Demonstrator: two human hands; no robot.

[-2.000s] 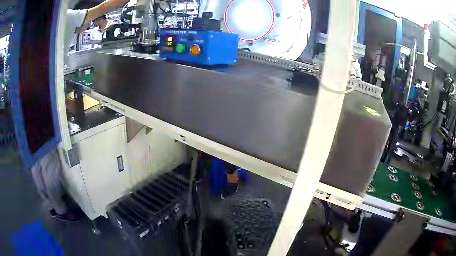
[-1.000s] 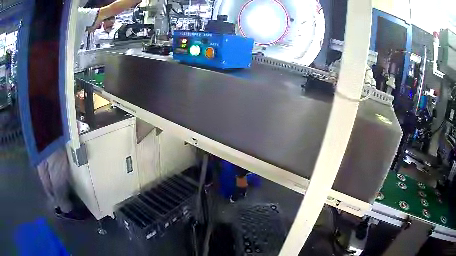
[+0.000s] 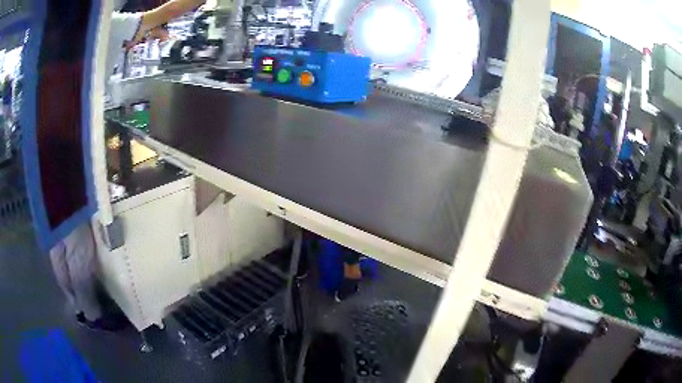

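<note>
Neither of my hands is in view. A long grey metal hood (image 3: 329, 164) lies nearest in front of me. A blue controller box (image 3: 310, 75) with red digits, a green button and an orange button stands on it. At the right end, a green conveyor belt (image 3: 609, 288) carries several small round parts with pale rims, spaced in rows. Behind the hood, a large inspection monitor (image 3: 389, 34) shows a bright disc with a red ring.
A cream post (image 3: 490, 194) slants across the view. A blue-framed door (image 3: 63, 120) and cream cabinet (image 3: 153, 254) stand left. A black slotted crate (image 3: 232, 307) and blue stool (image 3: 329, 265) are below. Another person's arm (image 3: 161, 15) reaches in at top left.
The whole view has shifted slightly right, then a little back left, as my head moves. The green button glowed brighter one second ago than now. The other person's hand has moved slightly.
</note>
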